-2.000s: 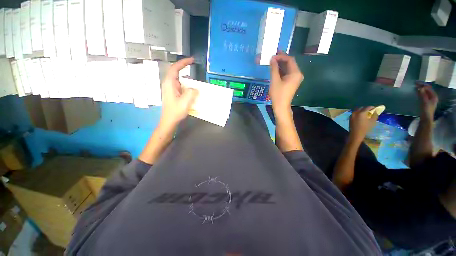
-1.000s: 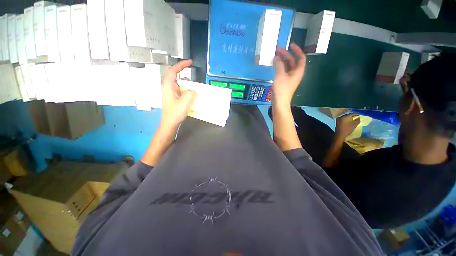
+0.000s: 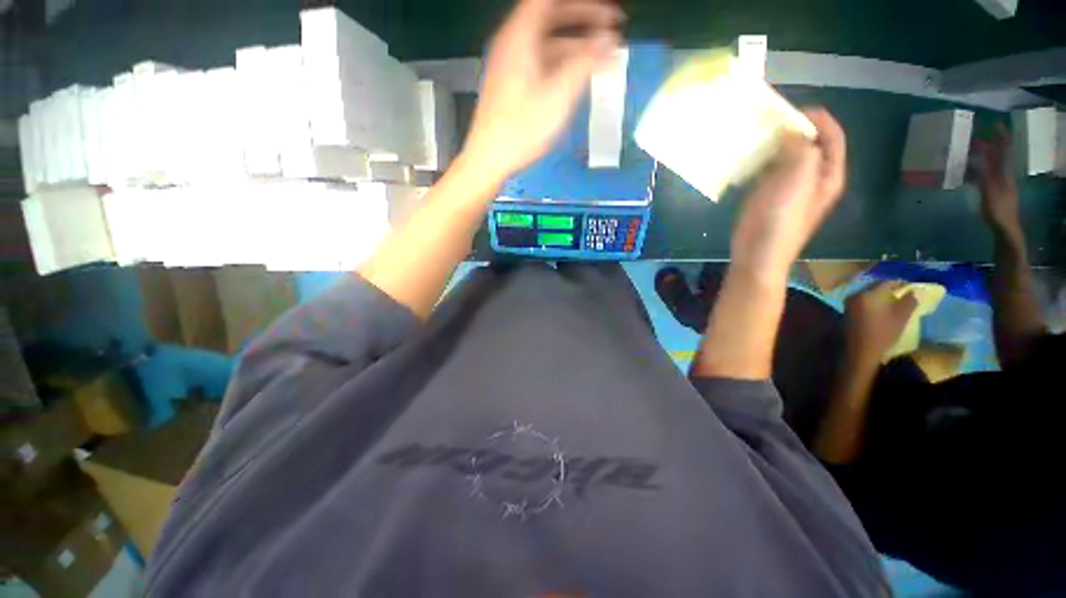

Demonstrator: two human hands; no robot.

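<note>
A slim white carton (image 3: 607, 115) stands on the blue digital scale (image 3: 549, 181), whose green displays are lit. My left hand (image 3: 544, 88) is blurred and reaches over the scale, its fingers at the carton's top; whether they touch it cannot be told. My right hand (image 3: 793, 193) is shut on the label sheets (image 3: 713, 123), white with a pale yellow edge, held up right of the scale. Another white carton (image 3: 752, 53) shows partly behind the sheets.
Bright rows of white cartons (image 3: 234, 222) stand left of the scale. More cartons (image 3: 939, 146) stand on the dark green bench (image 3: 865, 222) at right. Another worker's hand (image 3: 877, 321) holds a yellow sheet (image 3: 918, 313). Brown corrugated boxes (image 3: 140, 467) lie below at left.
The label sheets have passed from my left hand to my right. My left hand has moved up over the scale. My right hand has moved right, away from the scale. The view has shifted.
</note>
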